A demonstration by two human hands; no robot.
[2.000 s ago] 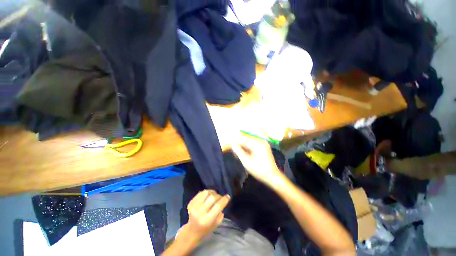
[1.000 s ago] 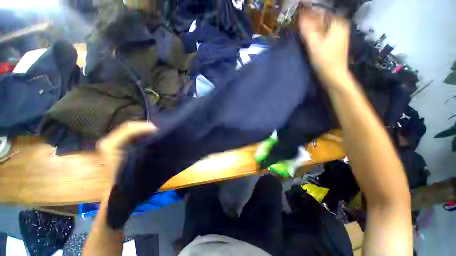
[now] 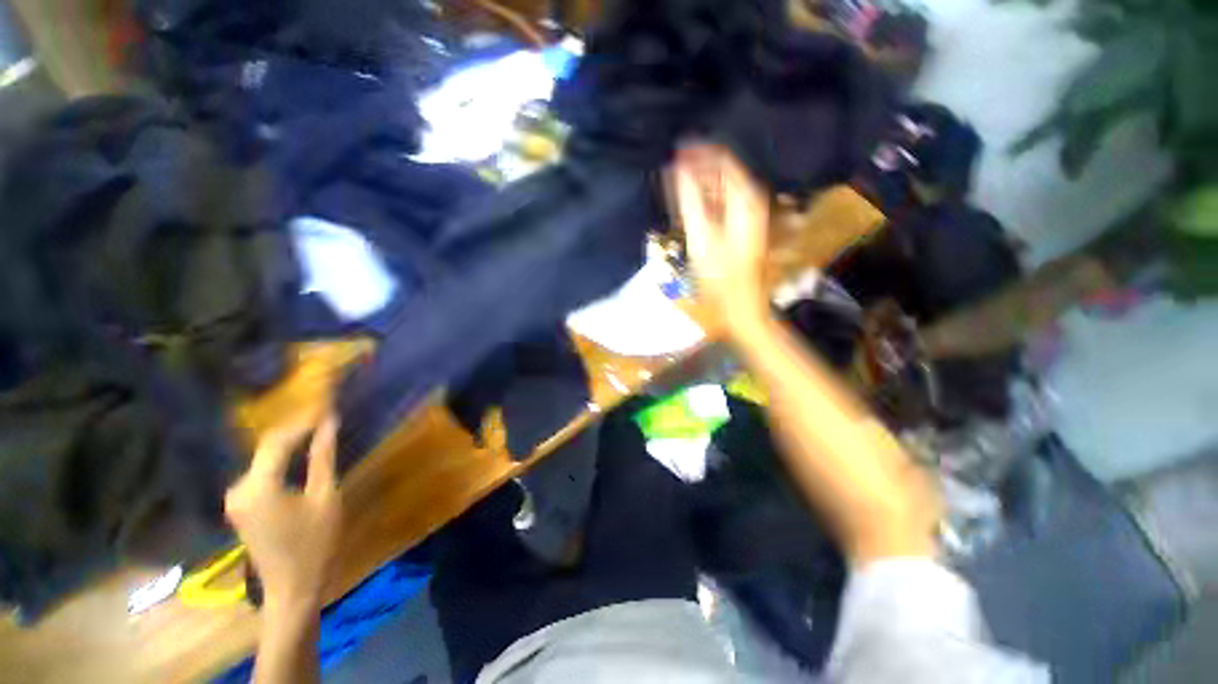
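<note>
A dark navy garment point(image 3: 514, 274) lies stretched slantwise across the heaped table, its lower left end near my left hand. My left hand point(image 3: 287, 501) is over the table's front edge, with thumb and fingers apart beside the cloth. My right hand point(image 3: 721, 227) is blurred, beyond the garment's upper right end; its fingers look apart and I see nothing held in it. Whether either hand touches the cloth is unclear.
Yellow-handled scissors point(image 3: 214, 581) lie at the table's left front. A green and white soft pack point(image 3: 681, 412) is on my lap. Dark garments point(image 3: 120, 334) heap the left. White paper point(image 3: 641, 314) lies mid-table. A blue crate point(image 3: 381, 608) is below the edge. Bags lie on the right.
The garment, held up and stretched between both hands a second ago, is now down across the table. The view has turned right. The green pack shows nearer my lap.
</note>
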